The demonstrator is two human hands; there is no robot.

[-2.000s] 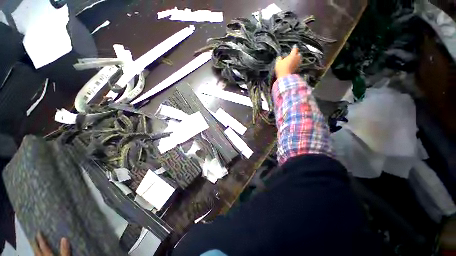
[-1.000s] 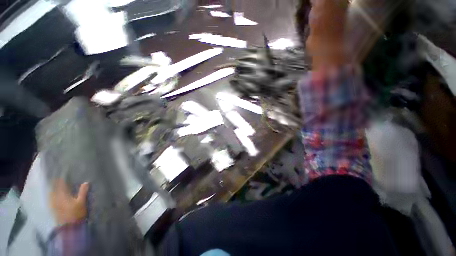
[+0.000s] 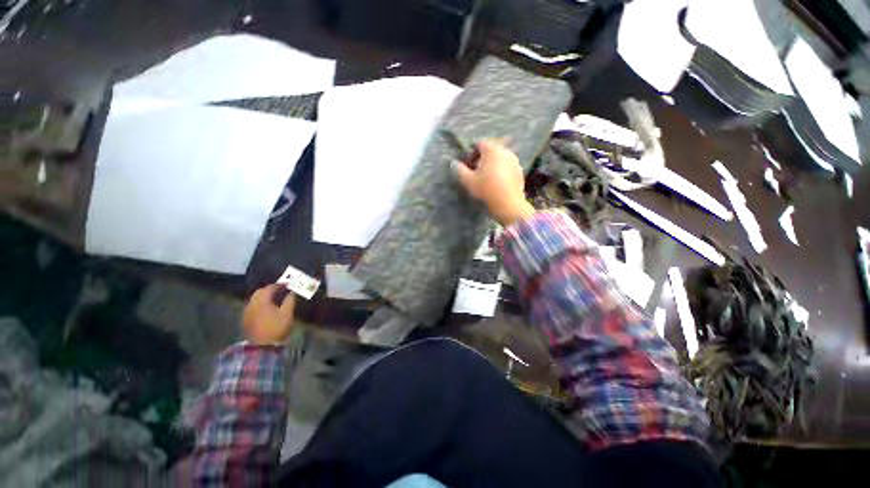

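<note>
The rolled bundle [image 3: 420,229] of grey patterned cloth lies slantwise on the table in front of me. My right hand [image 3: 494,181] is over its upper half, fingers pinched together with what looks like a short dark fabric strip [image 3: 456,145] at their tips. My left hand [image 3: 270,313] is at the table's near edge, left of the bundle, and holds a small white paper slip with dark print [image 3: 300,282] between thumb and fingers.
White paper-topped panels [image 3: 191,181] lie left of the bundle. Tangled strips [image 3: 572,181] lie against its right side; a bushy strip pile [image 3: 754,343] is at the far right. Paper scraps [image 3: 682,191] lie between. Dark stacks [image 3: 735,91] stand at the back right.
The view has swung left, bringing the paper-topped panels into sight. My right hand has moved from the strip pile to the bundle. My left hand has left the bundle and now holds the slip.
</note>
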